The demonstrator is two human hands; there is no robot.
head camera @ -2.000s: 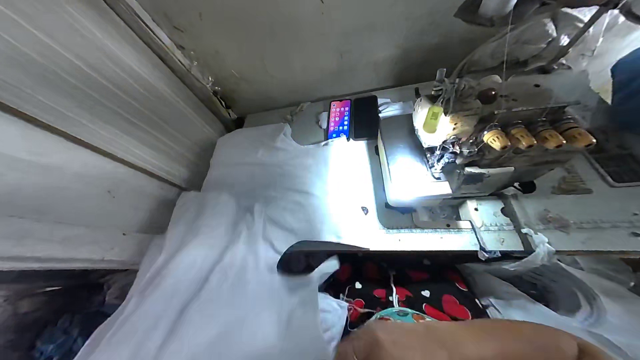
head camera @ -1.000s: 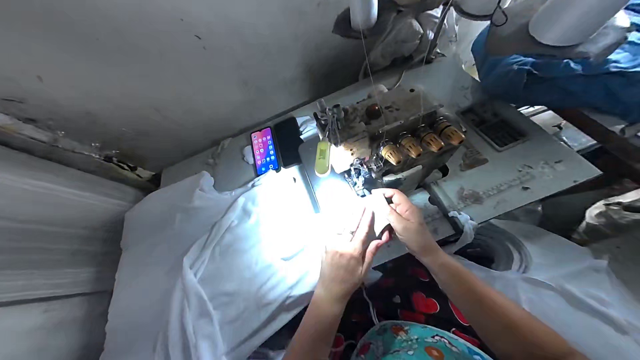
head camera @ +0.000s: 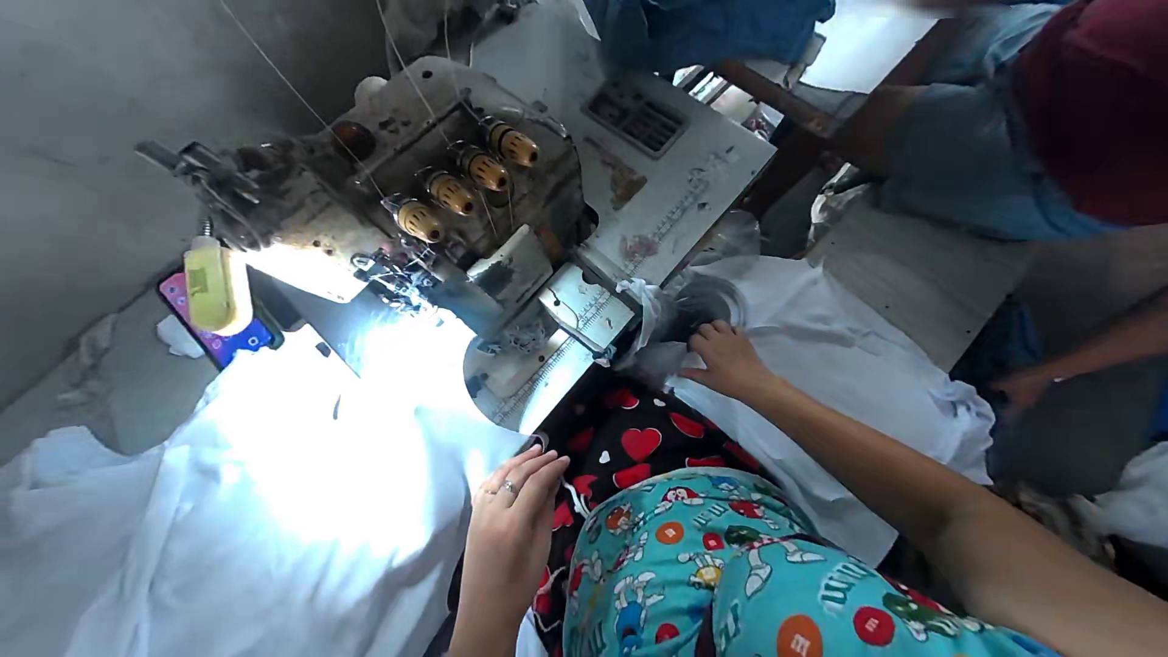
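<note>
An overlock sewing machine (head camera: 438, 173) with several tan tension dials stands on its metal table. White fabric (head camera: 301, 493), bright under the lamp, covers the left of the table. My left hand (head camera: 525, 479), with a ring on a finger, rests at the table's front edge against that fabric, its fingers together; whether it grips the cloth is unclear. My right hand (head camera: 725, 360) is to the right of the machine, beside a round clear plastic container (head camera: 707, 301) and over a second piece of white fabric (head camera: 839, 365); its fingertips touch the container's area, and its grip cannot be told.
A smartphone (head camera: 214, 319) lies left of the machine, partly behind a yellow-green hanging piece (head camera: 219, 287). Threads run down to the machine. Blue fabric (head camera: 703, 32) lies behind the table. Another person (head camera: 985, 155) is at the right, near a wooden board (head camera: 903, 274).
My hands have moved apart from near the needle area: the left to the table's front edge, the right to the white fabric on the right. The view has swung right.
</note>
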